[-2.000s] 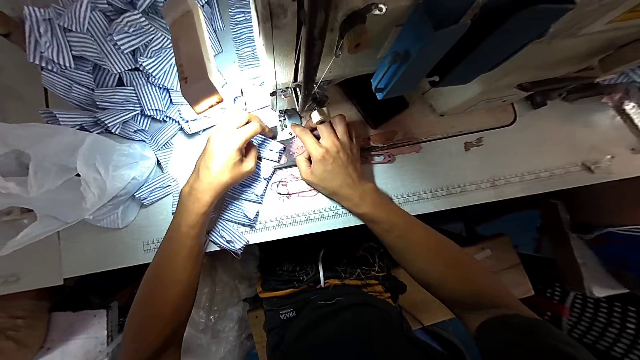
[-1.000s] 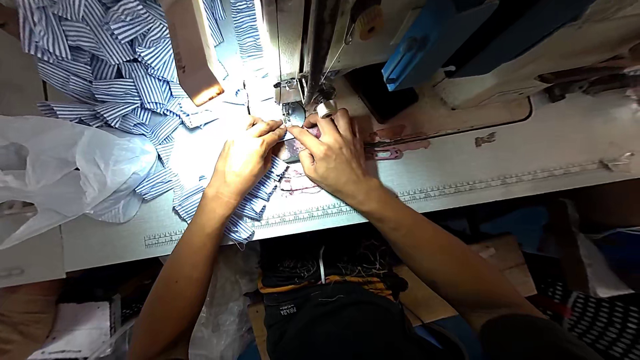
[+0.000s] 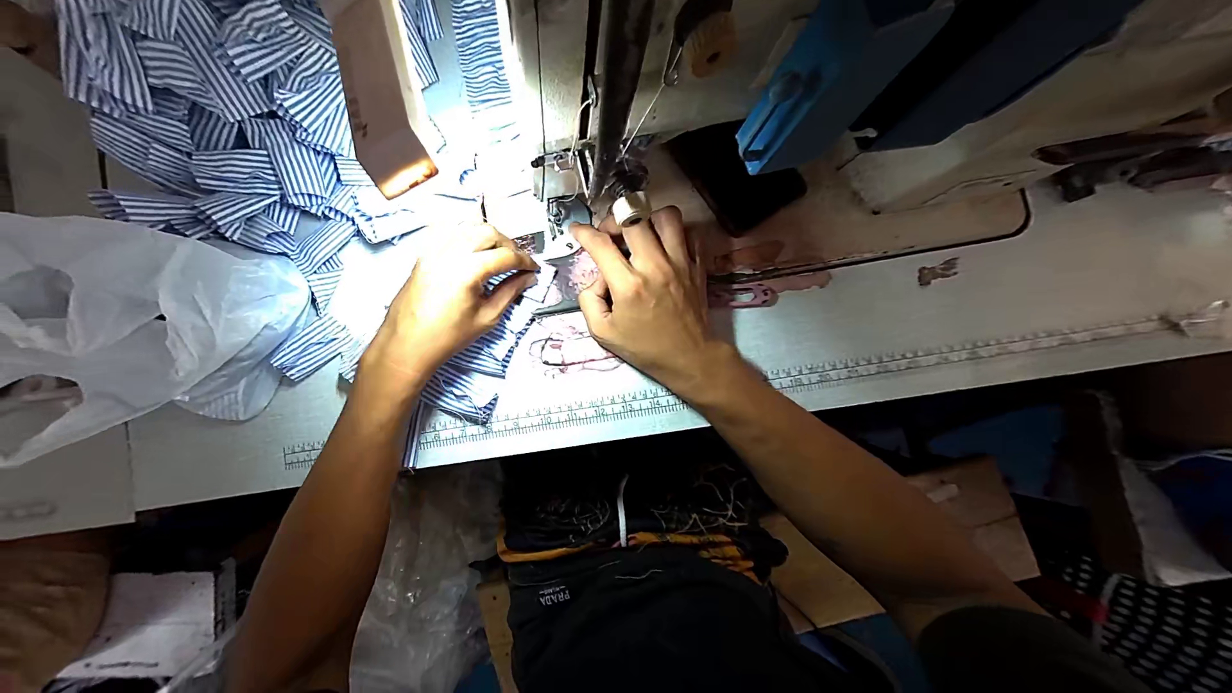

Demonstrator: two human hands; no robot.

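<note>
Just left of the sewing machine's presser foot [image 3: 560, 241], my left hand [image 3: 452, 294] pinches the corner of a blue-and-white striped fabric piece [image 3: 547, 281] between thumb and forefinger. More striped pieces [image 3: 472, 380] lie beneath that hand and reach toward the table's front edge. My right hand [image 3: 654, 294] rests with bent, spread fingers to the right of the foot. Its fingertips are beside a small white cylindrical part [image 3: 631, 208] of the machine; whether they press on it cannot be told. No fabric shows in the right hand.
A large heap of striped pieces [image 3: 231, 144] covers the back left. In front of it lies a white plastic bag [image 3: 144, 318]. A measuring tape [image 3: 577, 414] runs along the table's front edge. A dark flat object [image 3: 736, 178] and a blue holder [image 3: 789, 96] are at the right of the needle area.
My left hand has drawn slightly left, away from my right hand, and the fabric corner between its fingers now shows. My right hand stays beside the presser foot.
</note>
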